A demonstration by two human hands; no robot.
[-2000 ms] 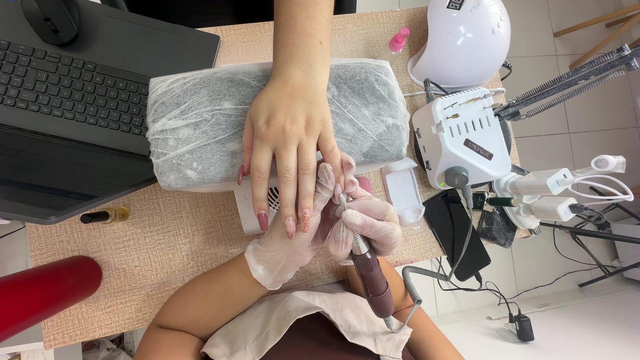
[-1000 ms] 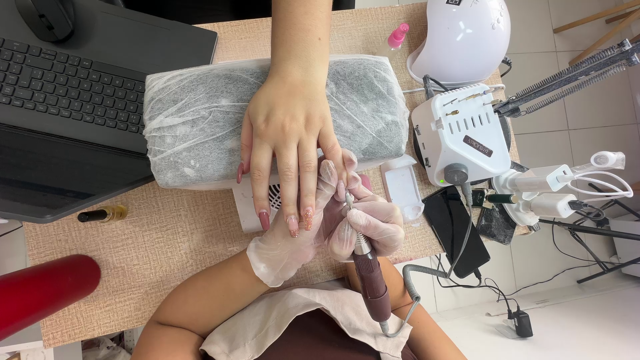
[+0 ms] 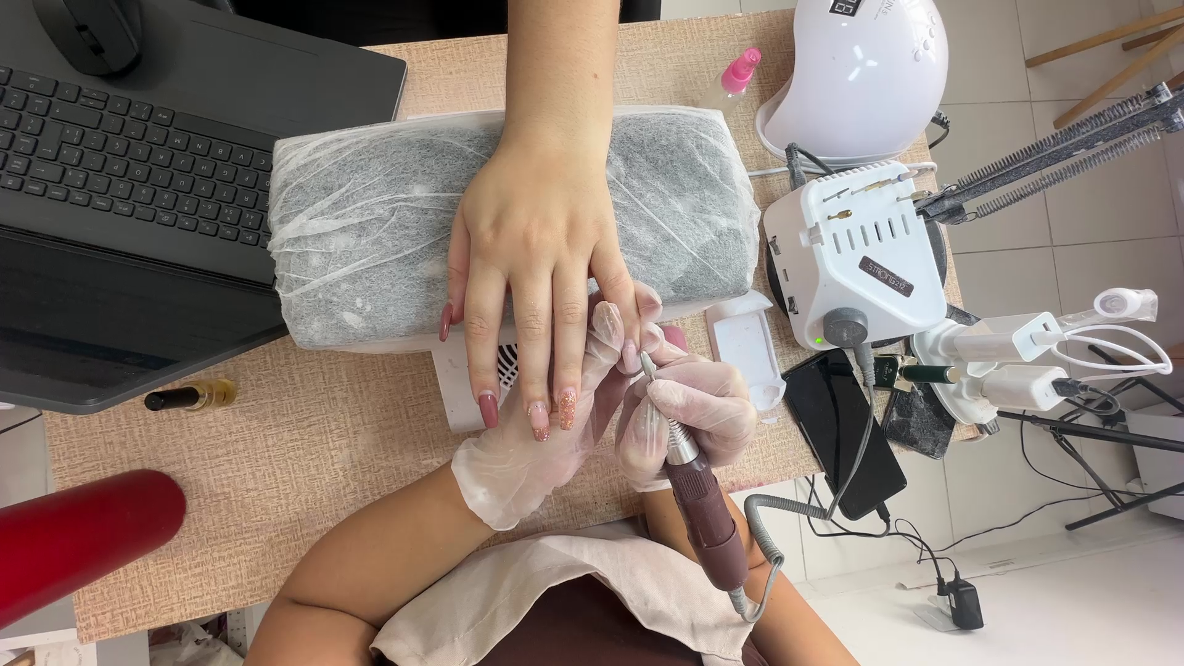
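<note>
My right hand (image 3: 698, 407), in a translucent glove, grips a brown electric nail drill (image 3: 708, 518) like a pen. Its metal bit (image 3: 647, 363) is at the little-finger nail of another person's hand (image 3: 546, 240); whether it touches is unclear. My left hand (image 3: 555, 425), gloved too, holds that little finger from beneath and beside it. The person's hand lies palm down over a covered hand rest (image 3: 684, 203), fingers spread past its near edge. Pink polish and glitter show on several nails. A white dust collector (image 3: 453, 379) lies partly hidden below the fingers.
A laptop (image 3: 203, 139) and a small oil bottle (image 3: 199, 395) are on the left, near a red cylindrical object (image 3: 83, 536). At right are the white drill control unit (image 3: 856, 259), a nail lamp (image 3: 860, 83), a phone (image 3: 844, 435), a white tray (image 3: 747, 351) and a coiled cord (image 3: 760, 527).
My right hand and the drill have shifted slightly around the little-finger nail. My left hand keeps its hold on the finger.
</note>
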